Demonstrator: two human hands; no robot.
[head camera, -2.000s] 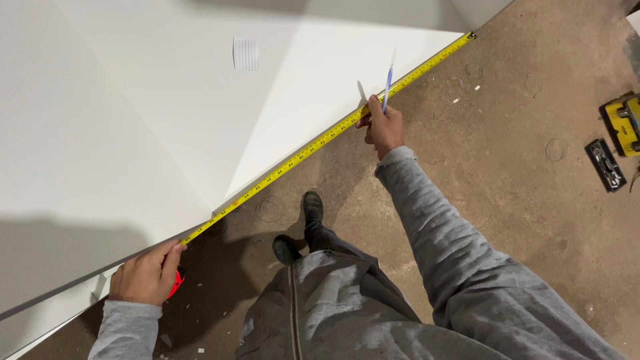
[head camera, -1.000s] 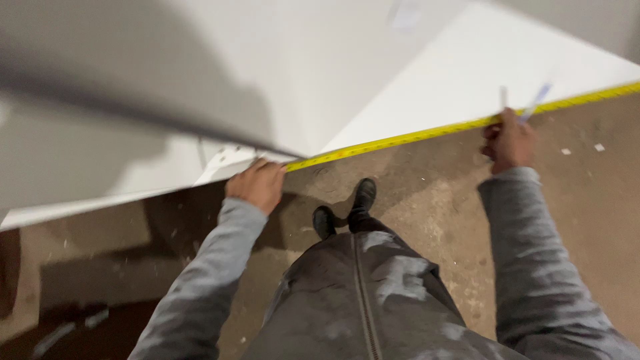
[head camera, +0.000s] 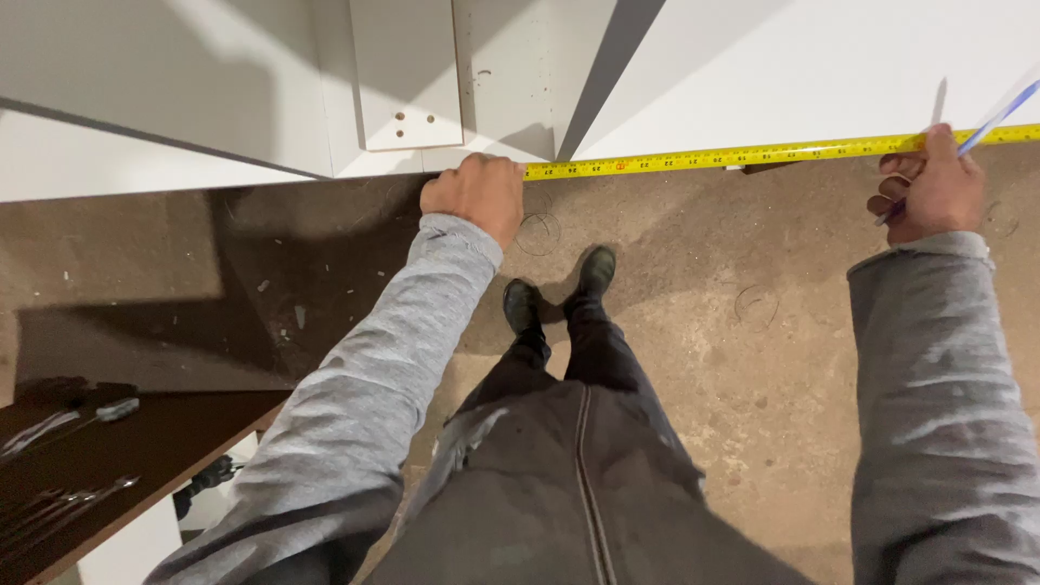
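A yellow tape measure blade (head camera: 731, 156) stretches along the front edge of a white panel (head camera: 780, 81). My left hand (head camera: 479, 195) closes around the tape's near end at the board's edge; the case is hidden in or behind it. At the right, my right hand (head camera: 934, 187) holds a blue-and-white pen (head camera: 998, 118), tip side not clear, and its fingers touch the blade. Left of the tape stands a narrow white board (head camera: 406, 73) with several drilled holes, just beyond my left hand.
Dark vertical panel edges (head camera: 609, 77) rise between white cabinet panels. At the lower left, a brown shelf (head camera: 162, 471) holds wrenches (head camera: 73, 504) and other tools. Small debris lies on the concrete floor (head camera: 731, 366) around my boots (head camera: 597, 272).
The view has shifted far left along the panels. The red tape case seen by my left hand two seconds ago is no longer visible. Both hands stay at the tape.
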